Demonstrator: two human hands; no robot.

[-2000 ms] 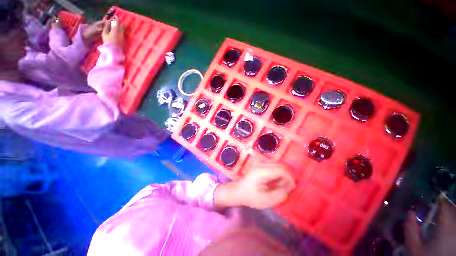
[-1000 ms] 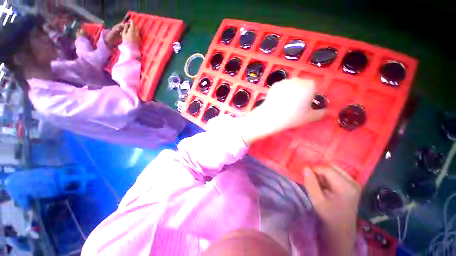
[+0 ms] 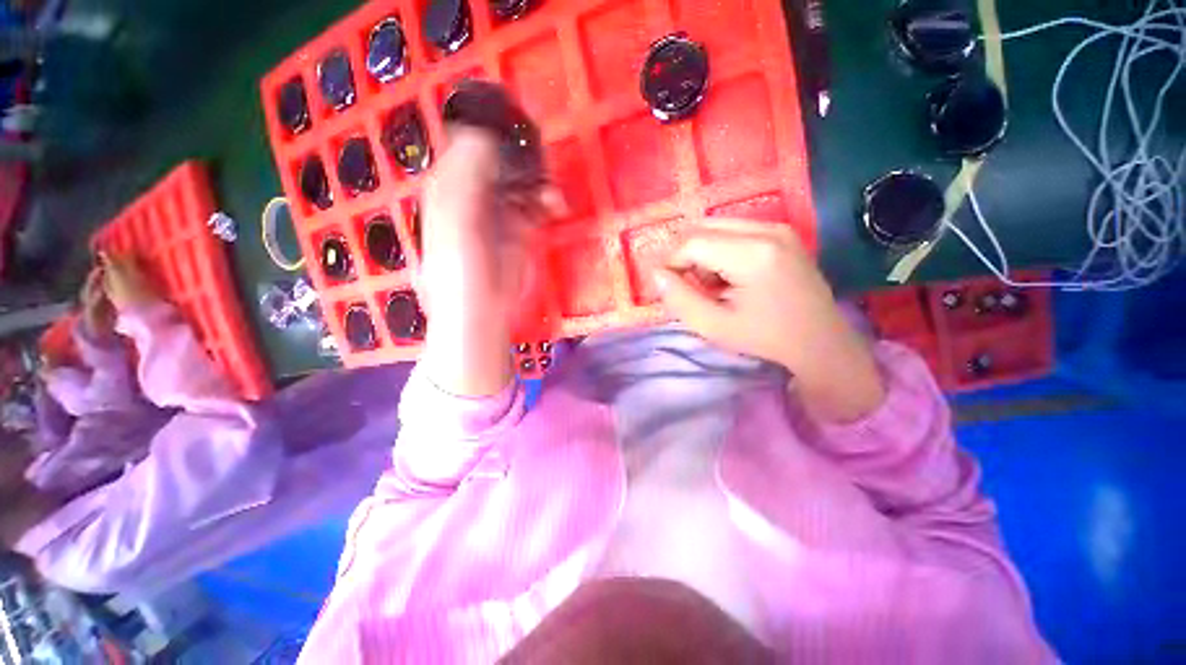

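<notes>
A red foam tray (image 3: pixel 611 163) with square pockets lies in front of me, with round black watch heads (image 3: pixel 674 75) in many pockets, mostly on its left side. My left hand (image 3: pixel 471 240) is over the middle of the tray, badly blurred, with a dark watch head (image 3: pixel 520 163) at its fingers; its outline is smeared. Another watch head (image 3: pixel 481 104) shows just above this hand. My right hand (image 3: pixel 754 288) is at the tray's near edge, fingers curled, with nothing visible in it. My left hand and forearm hide some pockets.
Right of the tray, watch heads (image 3: pixel 904 208) lie by a yellow strip (image 3: pixel 956 195) and coiled white cords (image 3: pixel 1134 195). Below is a smaller red tray (image 3: pixel 1027 340). Left are a tape ring (image 3: pixel 276 234), clear shiny pieces (image 3: pixel 289 305) and a person in pink (image 3: pixel 182 442) at another red tray (image 3: pixel 195 266).
The view has swung right, bringing the cords into sight. A red-lit watch head has left its pocket beside the one still lit, and my left hand has moved back leftward over the tray.
</notes>
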